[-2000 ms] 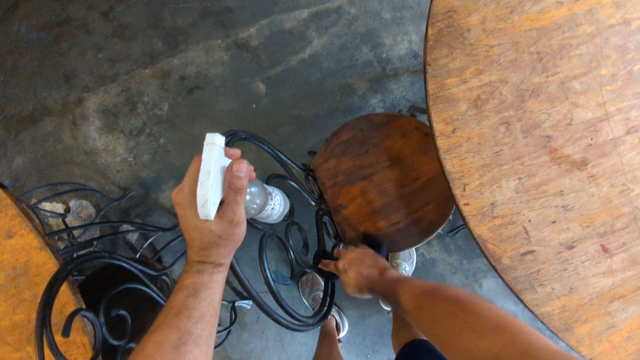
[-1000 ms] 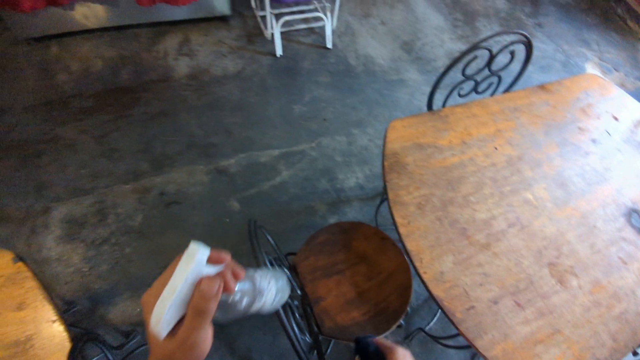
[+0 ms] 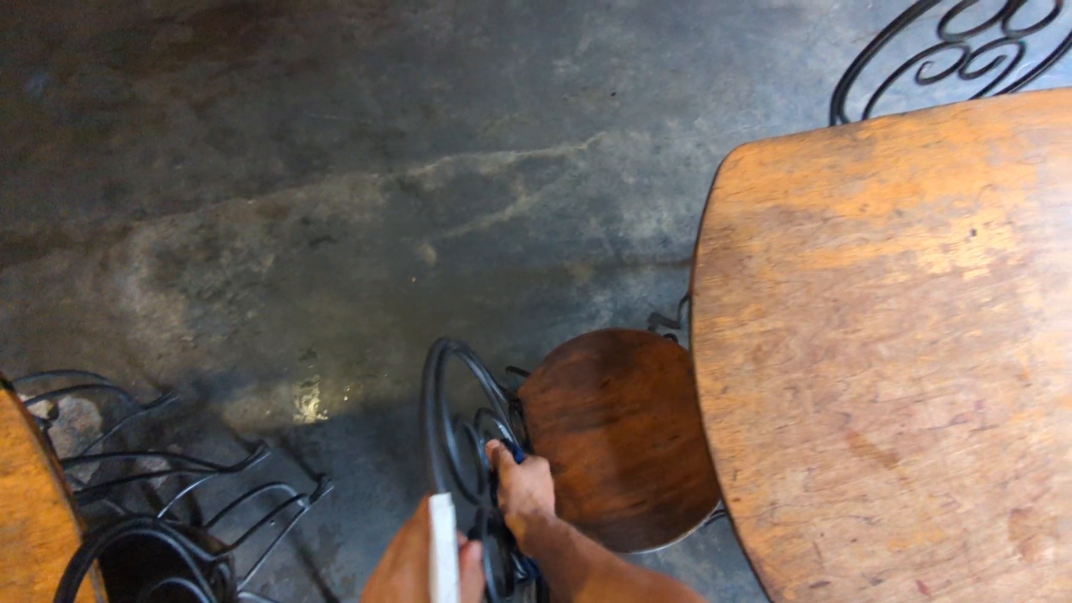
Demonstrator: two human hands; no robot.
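At the bottom centre my left hand [image 3: 410,561] is closed around a white spray bottle, whose trigger head [image 3: 445,548] shows; the bottle's body is hidden. My right hand [image 3: 526,486] presses a dark blue cloth [image 3: 517,454] to the scrollwork of a black metal chair back [image 3: 435,402]. That chair's round brown wooden seat [image 3: 620,435] lies just right of the hand, partly beside the table edge.
A worn wooden table [image 3: 888,335] fills the right side, with another scrolled chair back [image 3: 871,59] behind it. At lower left are a second wooden tabletop [image 3: 33,502] and black metal chair frames [image 3: 276,494] on the concrete floor [image 3: 335,251].
The right hand has come from the seat's lower edge to the chair back's scrollwork. My left hand still holds the spray bottle, now lower in view. The view has shifted.
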